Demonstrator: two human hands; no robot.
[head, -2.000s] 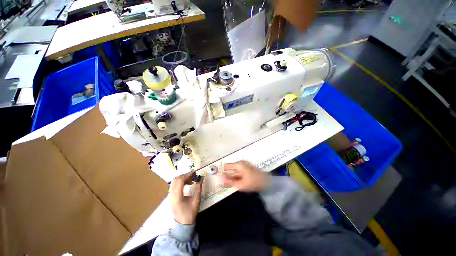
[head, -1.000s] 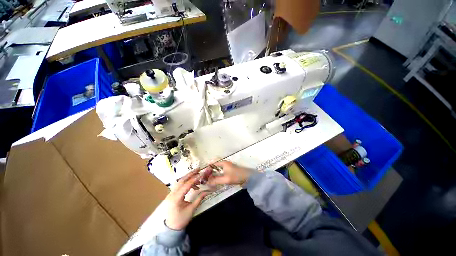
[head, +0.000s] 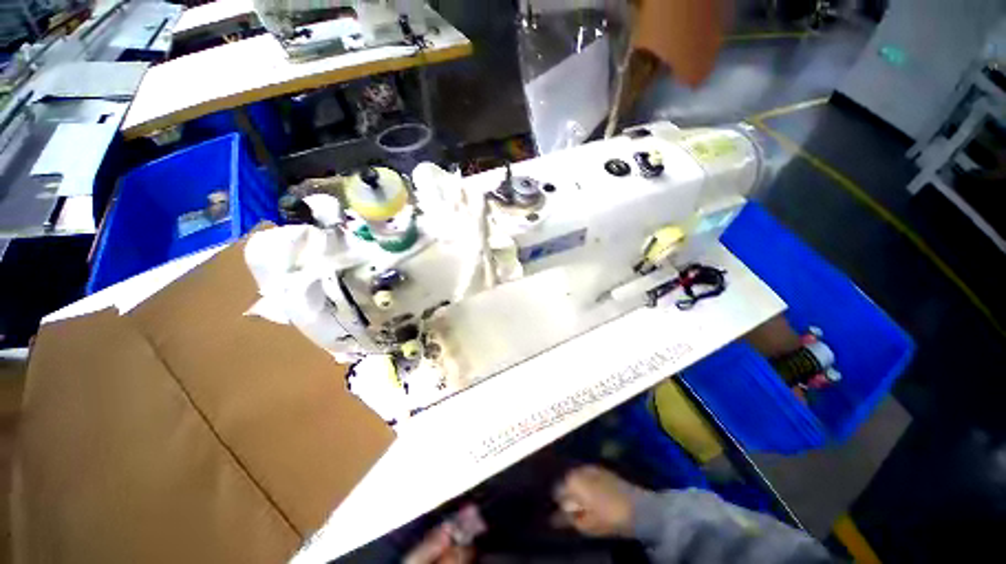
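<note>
My right hand [head: 592, 501] is below the front edge of the table, fingers curled; I cannot tell if it holds anything. My left hand [head: 443, 544] is at the bottom edge of the picture, partly cut off and blurred, with a small pale reddish thing [head: 467, 523] at its fingertips that I cannot make out. The white sewing machine [head: 574, 226] stands on the white table [head: 552, 410]. A brown panel [head: 265, 408] with a seam line down it lies left of the needle area. Dark and red snips [head: 697, 284] lie on the table near the machine's right end.
A white cloth [head: 289, 264] and a yellowish bottle with a green base [head: 377, 196] are on the machine head. A blue bin [head: 177, 209] stands behind at left. Another blue bin [head: 871, 364] at right holds spools. A brown piece [head: 678, 39] hangs behind the machine.
Both hands have moved from the tabletop near the needle area to below the table's front edge. The view has shifted slightly, so the machine sits a little further right and lower.
</note>
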